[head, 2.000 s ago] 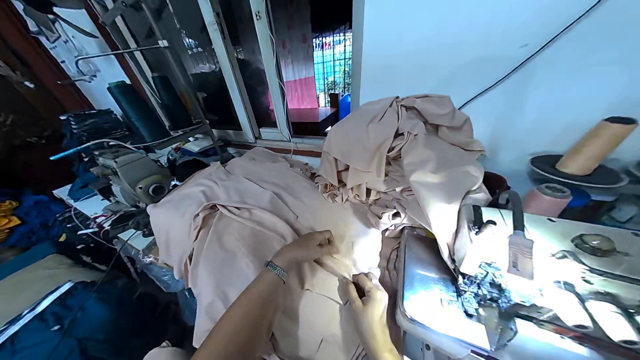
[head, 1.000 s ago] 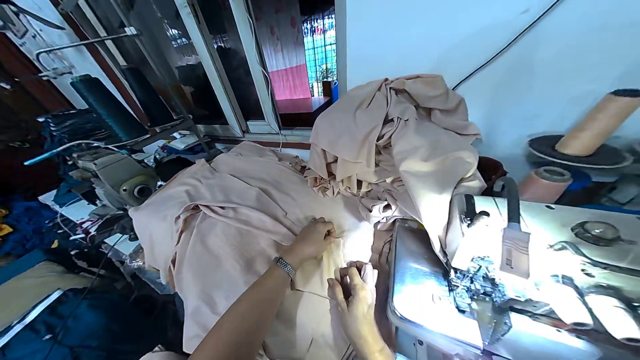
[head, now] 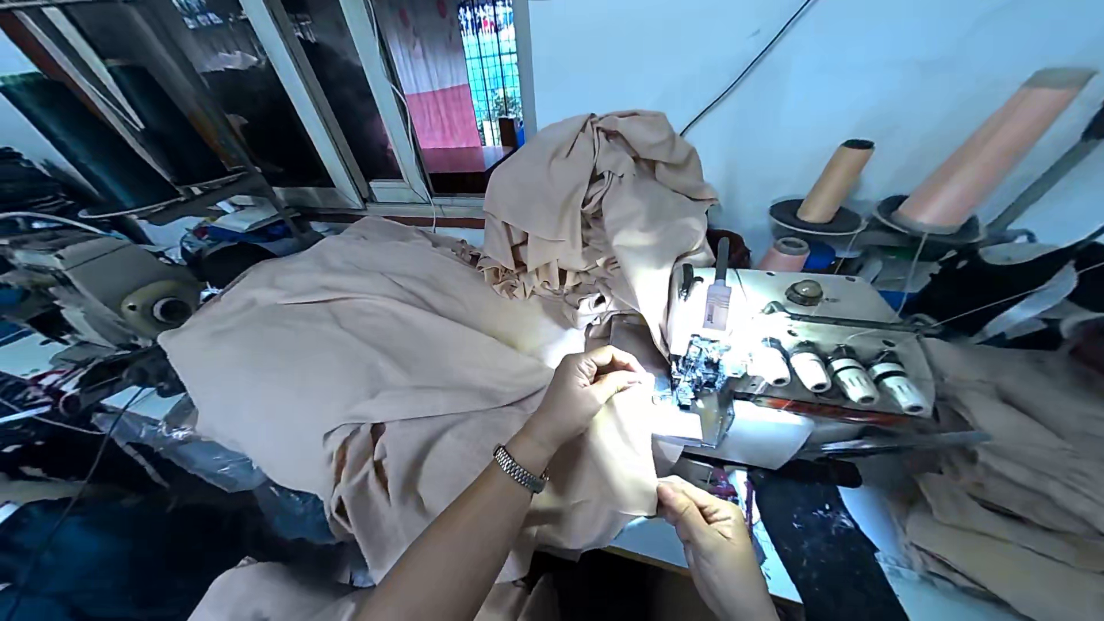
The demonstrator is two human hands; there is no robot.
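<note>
Beige-pink fabric (head: 414, 336) spreads over the table in the middle of the head view. My left hand (head: 599, 388), with a metal bracelet on the wrist, pinches the fabric's edge just left of the needle and presser-foot area (head: 700, 371) of an overlock sewing machine (head: 849, 315). Lower and nearer to me, my right hand (head: 703, 522) grips a corner of the same fabric between thumb and fingers. The edge runs fairly straight between both hands. A lamp lights the needle area brightly, so details there are washed out.
A heap of the same fabric (head: 595, 190) rises behind the machine. Thread cones (head: 837, 181) stand at the back right. More folded fabric (head: 1026, 483) lies at the right. Another sewing machine (head: 112, 285) is at the left. Dark cloth (head: 112, 552) fills the lower left.
Both hands have moved right with the fabric, toward the needle area; earlier they were close together left of the machine's plate. Now they are apart along the edge. The view has turned right.
</note>
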